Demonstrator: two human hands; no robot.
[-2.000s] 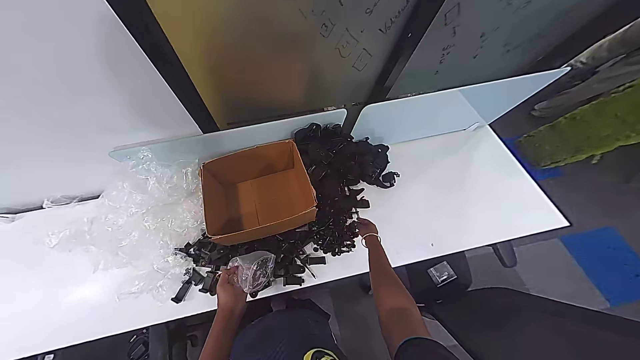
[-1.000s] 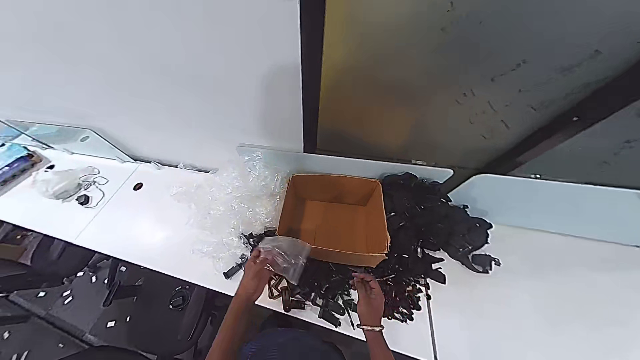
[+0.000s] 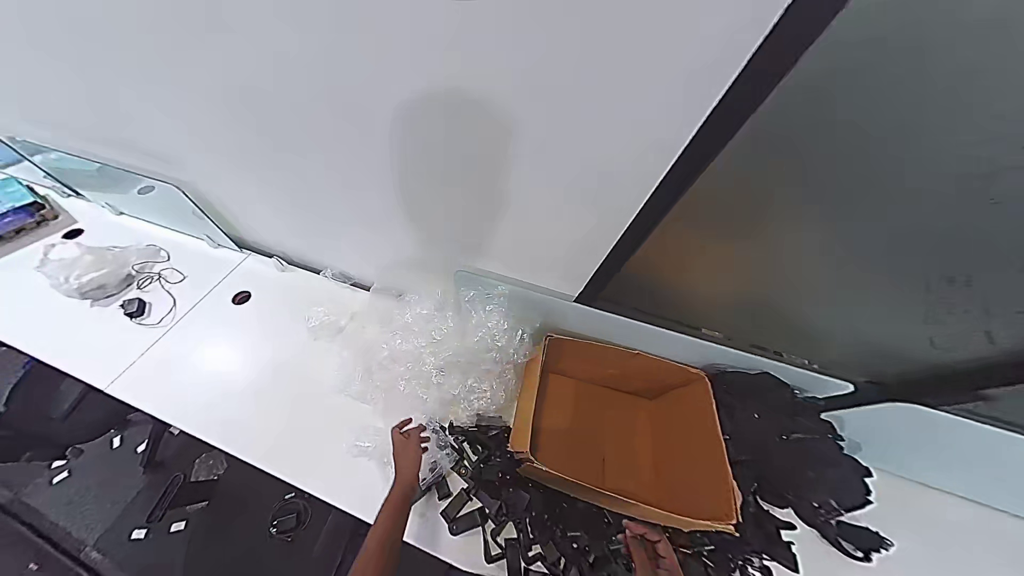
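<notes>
My left hand [image 3: 408, 450] is at the lower edge of a heap of clear plastic bags [image 3: 432, 352], its fingers apart and a piece of clear plastic beside them. My right hand [image 3: 650, 547] is below the front wall of a cardboard box [image 3: 628, 428], over a pile of small black parts [image 3: 512, 512]; whether it holds something small cannot be told. The box stands open-topped with nothing seen inside. To its right lies a heap of black pieces [image 3: 780, 448], some like soft bags or straps.
Low glass dividers [image 3: 672, 340] run behind the box. On the white table [image 3: 256, 400] at left lie a white plastic bag [image 3: 92, 270] and a black adapter [image 3: 134, 307] with a cord. Small white scraps and a coiled cable [image 3: 290, 516] are on the floor.
The clear bag that my left hand held has left its grasp, and that hand has moved to the clear plastic heap. The view has swung left.
</notes>
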